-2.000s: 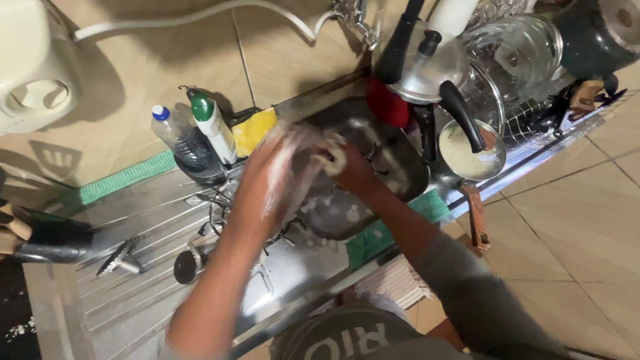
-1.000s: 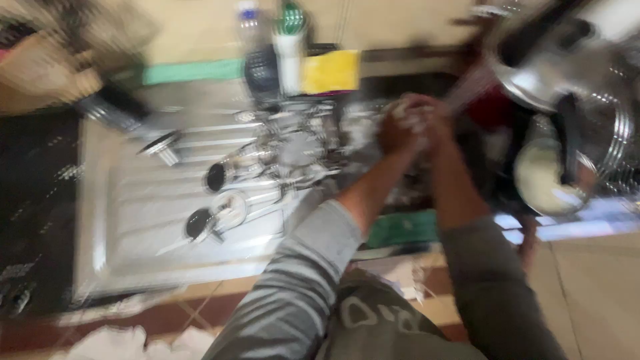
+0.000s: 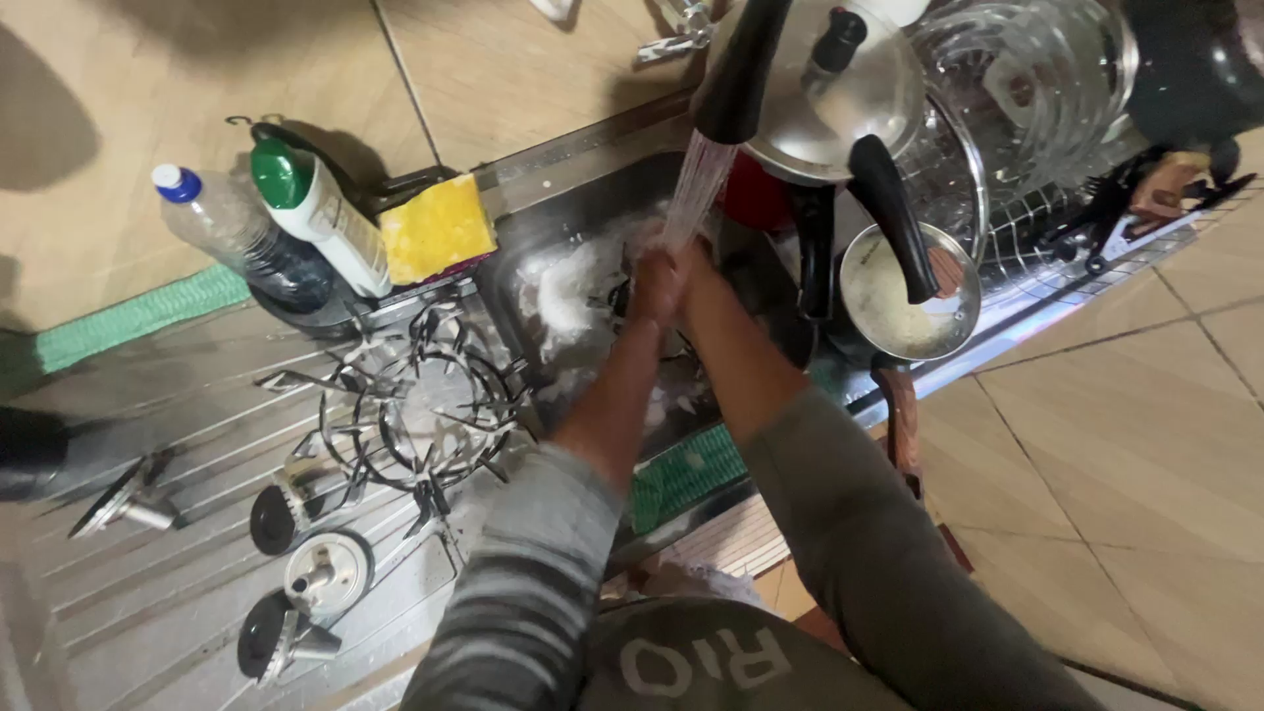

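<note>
Water runs from the black spray head of the faucet (image 3: 736, 99) onto both hands over the dark sink basin (image 3: 553, 296). My left hand (image 3: 655, 281) and my right hand (image 3: 691, 255) touch each other under the stream, and whether anything is between them cannot be seen. White foam lies in the basin beside them. To the left, black metal stove grates (image 3: 434, 405) are piled on the steel drainboard. Gas burner parts (image 3: 328, 573) lie nearer the front edge. A yellow sponge (image 3: 437, 229) sits at the basin's back left corner.
A green-capped bottle (image 3: 321, 212) and a blue-capped plastic bottle (image 3: 247, 237) stand behind the drainboard. On the right are a pressure cooker (image 3: 839, 89), a small pan (image 3: 894, 296) and a wire dish rack (image 3: 1047, 222) with glassware. A green mesh cloth (image 3: 691, 474) lies along the front edge.
Two seconds ago my hands were apart, soapy, with a pale round thing at the right one; now they are together under running water. The view has swung left and back.
</note>
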